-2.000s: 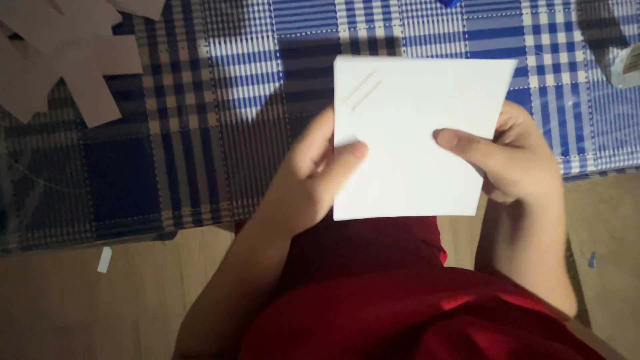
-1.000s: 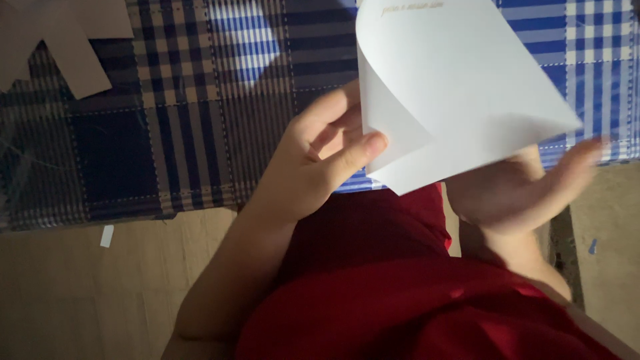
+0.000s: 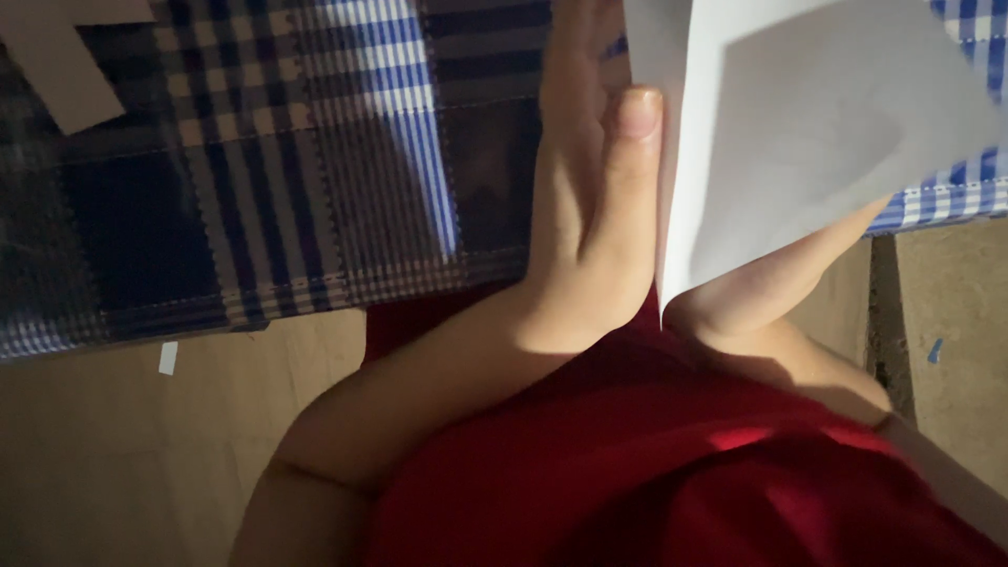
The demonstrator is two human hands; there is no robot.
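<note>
White paper (image 3: 795, 134) stands tilted at the upper right, its lower corner pointing down toward my lap. My left hand (image 3: 594, 189) is upright against the paper's left side, with its thumb extended along it; the fingertips run out of the top of the view. Behind and below the paper is my right hand (image 3: 756, 291), its palm side partly showing and its fingers hidden by the sheet. Whether the right fingers grip the paper cannot be seen.
A plaid cloth (image 3: 378, 157) covers the table, whose near edge crosses the view. Pale paper strips (image 3: 71, 71) lie at the upper left. On the floor are a white scrap (image 3: 168, 357) and a small blue scrap (image 3: 935, 350).
The paper has turned from lying flat toward the camera to standing on edge. My left hand has gone from pinching its left side to lying flat along it; my right hand has moved behind it.
</note>
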